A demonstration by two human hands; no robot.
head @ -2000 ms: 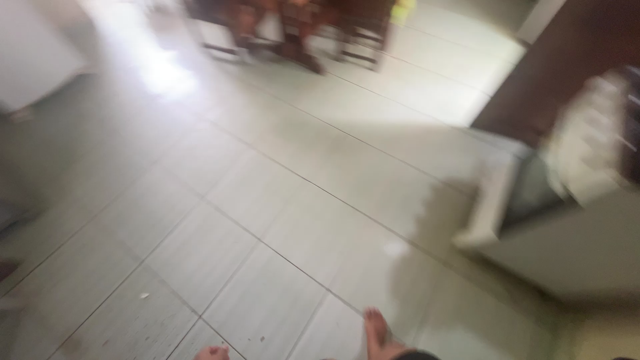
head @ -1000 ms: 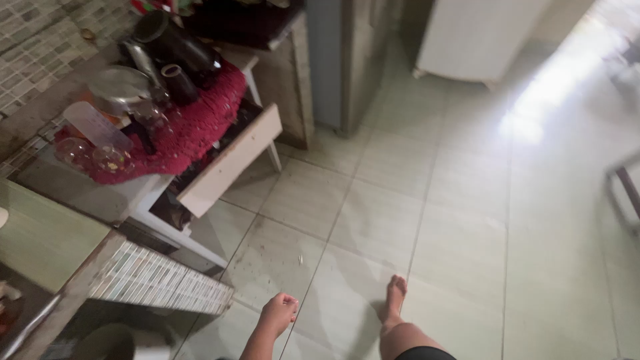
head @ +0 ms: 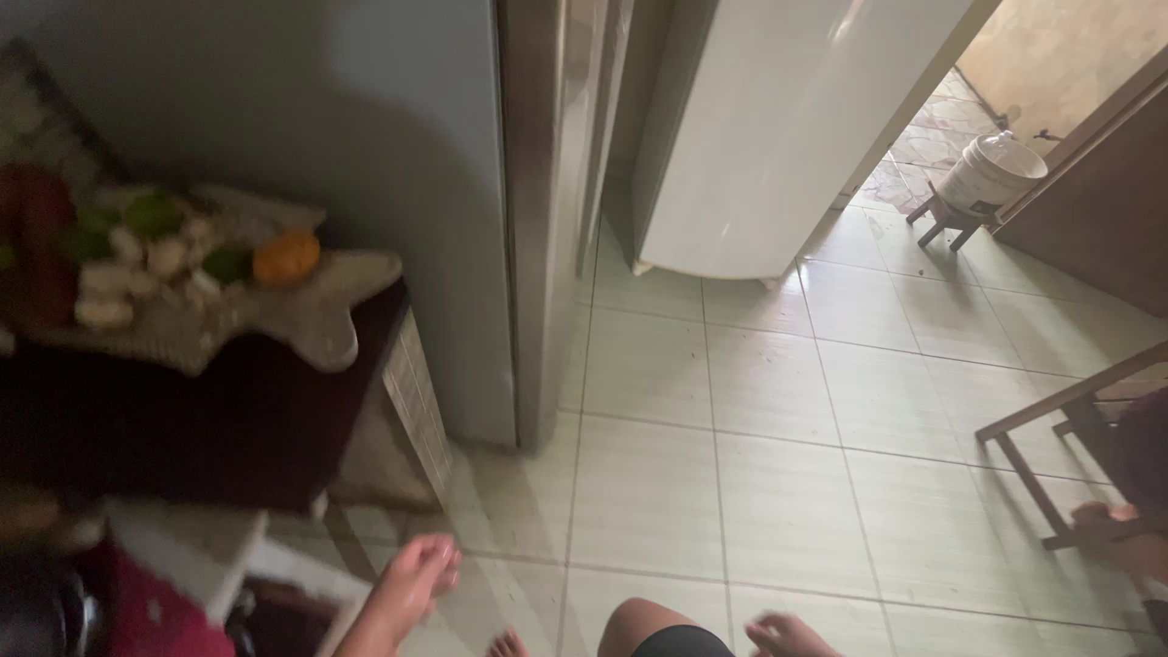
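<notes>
My left hand hangs at the lower left with loosely curled fingers and nothing visible in it, near a white drawer that stands open. Low in the view, right of my bent knee, is my right hand; it is blurred and partly cut off by the bottom edge. A fish-shaped dish on a dark countertop holds an orange fruit, green fruits and several pale pieces that look like garlic. A grey refrigerator rises beside the counter.
A white appliance stands on the tiled floor ahead. Beyond it, a white bucket rests on a small wooden stool by a doorway. At right, part of a seated person, a foot, shows by a wooden chair.
The view has swung and moved forward, towards the refrigerator and the white appliance. My right hand, not seen one second ago, now shows at the bottom edge.
</notes>
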